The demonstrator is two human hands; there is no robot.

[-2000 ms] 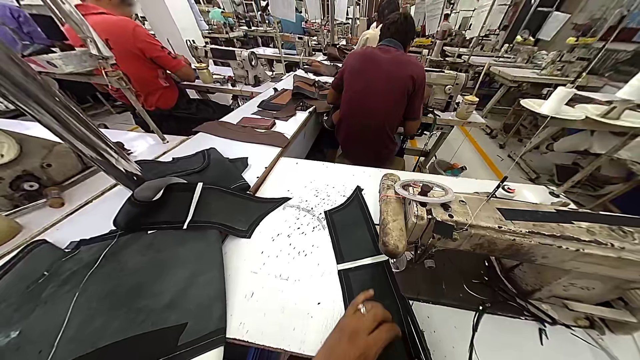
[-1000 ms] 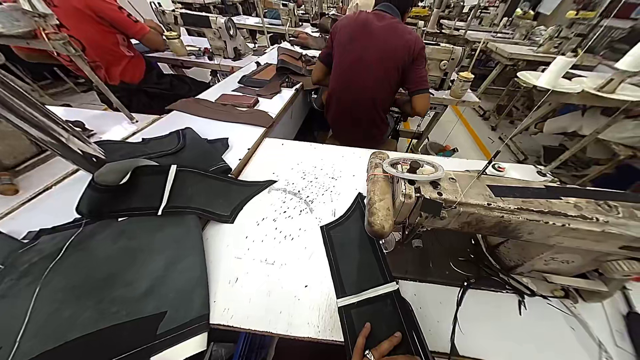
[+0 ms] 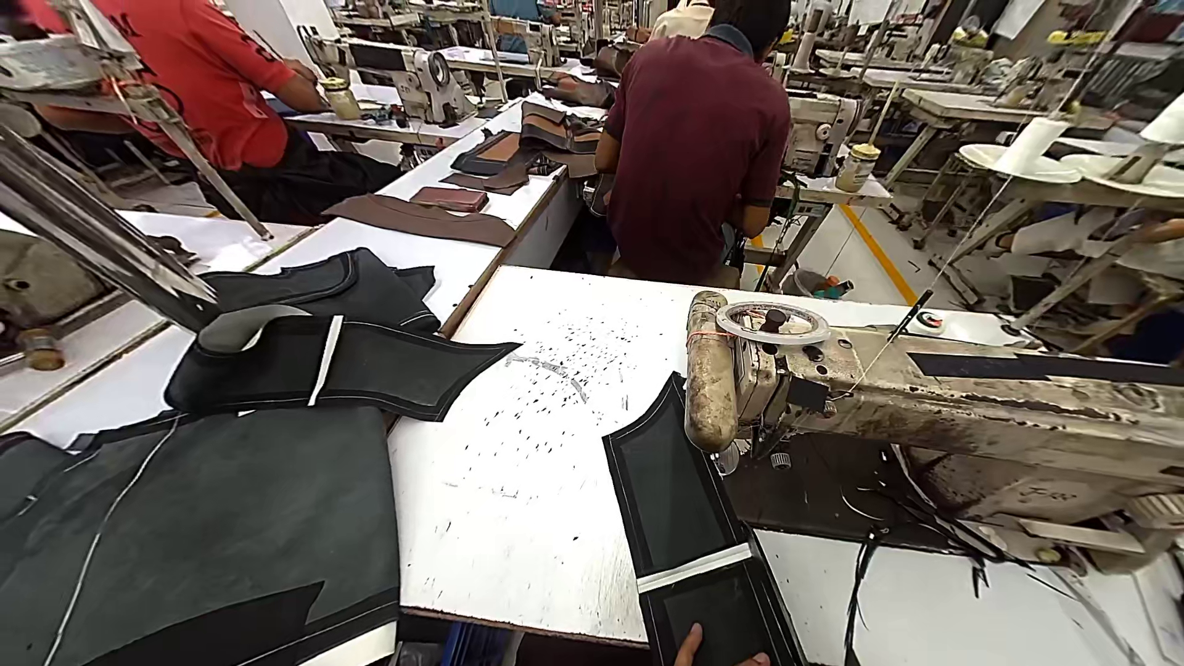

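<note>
A long black leather-like panel point(image 3: 680, 499) with a white strip across it lies on the white table, beside the sewing machine head point(image 3: 740, 370). At the bottom edge, the fingertips of one hand point(image 3: 708, 647) rest on its near end; most of that hand is cut off, and it looks like my left hand, with the thumb to the right. My right hand does not show. A similar black panel point(image 3: 370, 365) with a white band lies at left, over a large dark panel point(image 3: 240, 527) with pale stitching.
A white tape roll point(image 3: 773, 323) sits on the machine. Loose black strips point(image 3: 865, 583) hang beside its bed. A co-worker in a maroon shirt point(image 3: 703, 148) sits ahead; another in red point(image 3: 185, 83) is at left. Brown pieces point(image 3: 425, 219) lie on the bench. Thread cones point(image 3: 1031, 143) stand right.
The hand on the black panel has moved toward the bottom edge, so less of it shows; a ring visible earlier is out of sight. The view has shifted somewhat.
</note>
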